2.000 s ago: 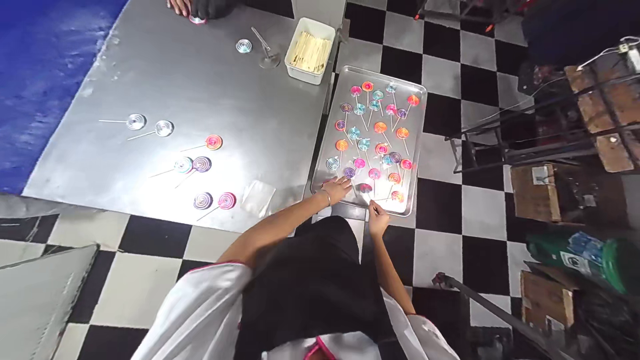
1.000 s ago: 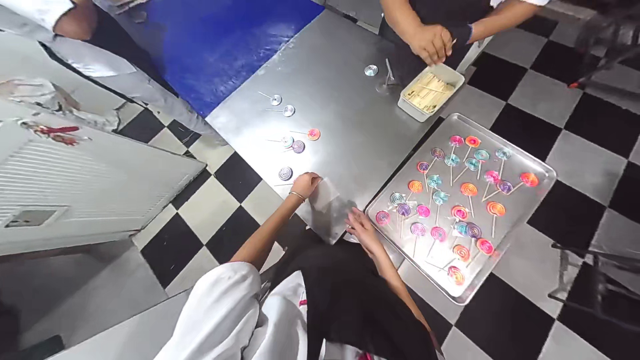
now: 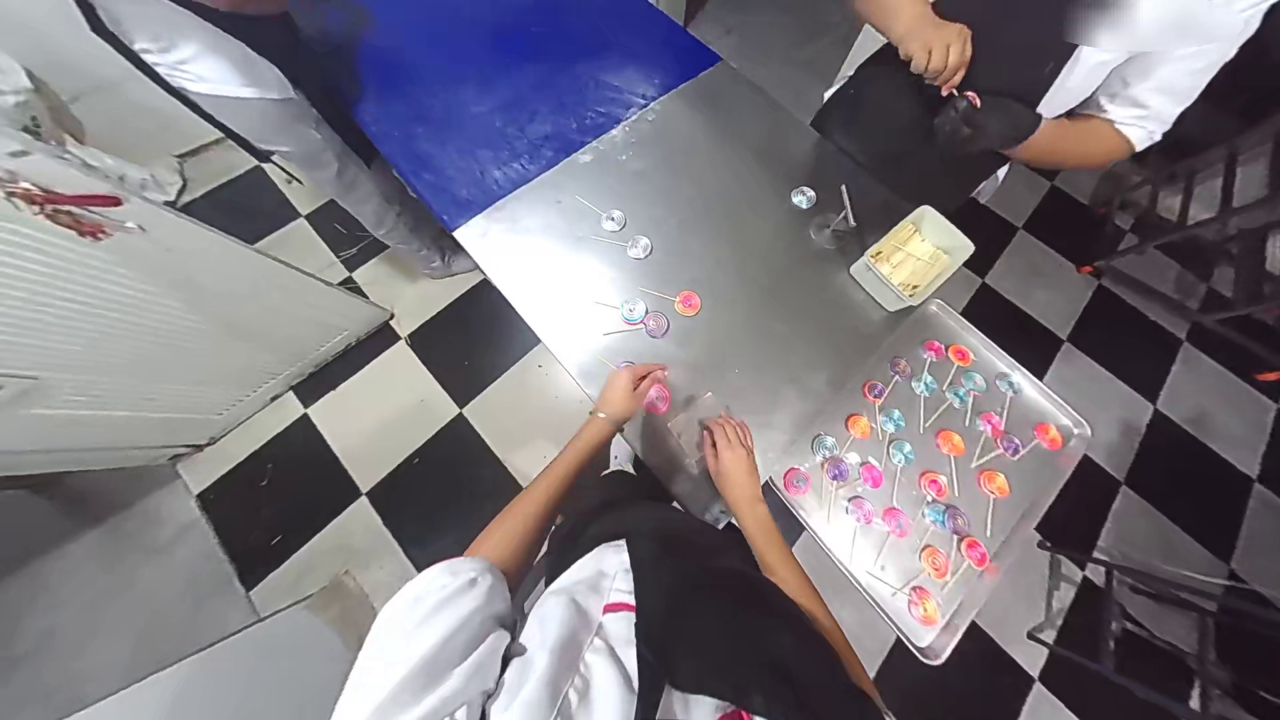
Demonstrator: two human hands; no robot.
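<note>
On the steel table [image 3: 740, 290], my left hand [image 3: 628, 390] is beside a pink spiral lollipop [image 3: 657, 399]; whether its fingers grip the stick is hidden. A purple lollipop is partly covered by that hand. My right hand [image 3: 732, 450] rests on clear plastic wrappers [image 3: 694, 428] near the table's front edge. Farther back on the table lie an orange-pink lollipop [image 3: 687, 303], a purple one [image 3: 656, 324], a blue-white one [image 3: 633, 310] and two pale ones [image 3: 638, 247]. At my right, a metal tray [image 3: 1000, 580] holds many wrapped lollipops in orange, pink, blue and purple.
A white tub of wooden sticks [image 3: 912, 257] stands at the table's right edge. Near it lie a pale swirl disc [image 3: 803, 197] and a small metal tool [image 3: 847, 205]. Across the table a co-worker, one hand black-gloved, holds a small piece. A blue sheet [image 3: 540, 80] adjoins the table.
Both my hands have left the tray's near edge for the table. My left hand is now by the pink lollipop, my right on the wrappers. The co-worker's hands have moved away from the stick tub.
</note>
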